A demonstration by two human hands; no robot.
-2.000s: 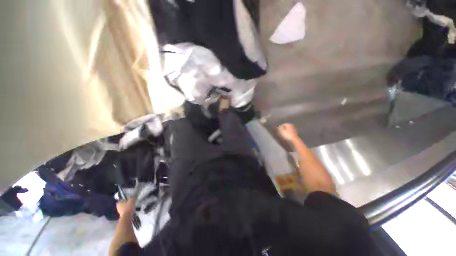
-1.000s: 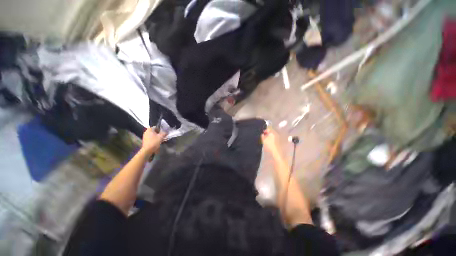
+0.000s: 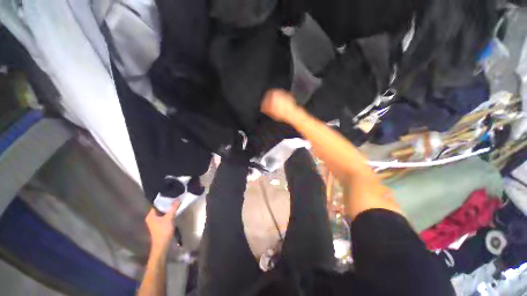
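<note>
A tangled heap of black cloth (image 3: 248,69) fills the upper middle, with grey and white pieces in it. My left hand (image 3: 162,222) is closed on a small white scrap (image 3: 167,201) with dark rounded shapes on it, at the lower left. A narrow dark thing, perhaps part of the scissors (image 3: 178,236), sticks out beside this hand; the rest is hidden or blurred. My right hand (image 3: 278,105) is curled over the black cloth at the centre; its fingertips are unclear, so I cannot tell whether it grips cloth. A long white cloth (image 3: 86,87) slants down at the left.
Thin wooden sticks (image 3: 419,144) and a white rod (image 3: 427,165) lie at the right. Below them are green cloth (image 3: 445,191) and a red bundle (image 3: 462,218). Blue material (image 3: 52,254) lies at the lower left. Concrete floor (image 3: 266,208) shows between the legs.
The view has turned towards the heap. My right hand has moved from beside the legs forward over the black cloth. My left hand is lower in view, with a white scrap in it.
</note>
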